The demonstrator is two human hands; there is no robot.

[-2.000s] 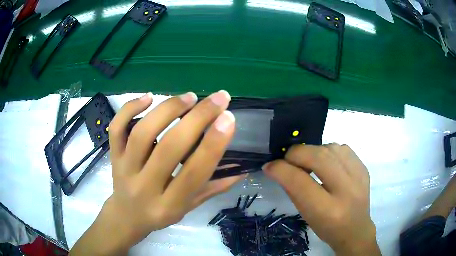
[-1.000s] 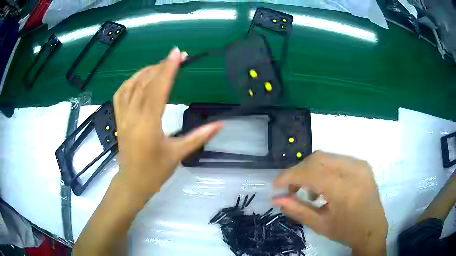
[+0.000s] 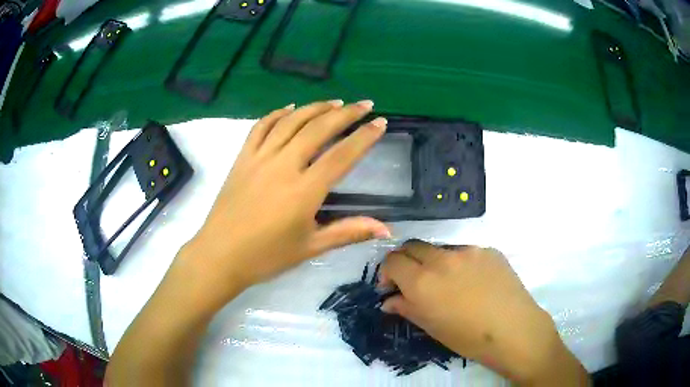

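A black phone middle frame stack (image 3: 448, 162) lies flat on the white mat, its solid end with yellow dots to the right. My left hand (image 3: 284, 189) is spread over its left part, fingertips at the upper edge and thumb just below the lower edge. The hand hides that part, and no firm grip shows. My right hand (image 3: 461, 295) has its fingertips in the pile of black side keys (image 3: 378, 329) below the frames. Whether a key is pinched cannot be seen.
More frames (image 3: 132, 193) lie tilted on the mat at left, across a tape strip (image 3: 92, 302). Several single frames (image 3: 193, 89) lie on the green belt (image 3: 454, 68) beyond. Another person's sleeve (image 3: 651, 325) and forearm are at lower right, below a partly visible frame (image 3: 685, 195).
The frame lifted by my left hand a second ago is out of that hand, and the hand is over the stack. My right hand has moved down-left into the key pile. Belt frames have shifted.
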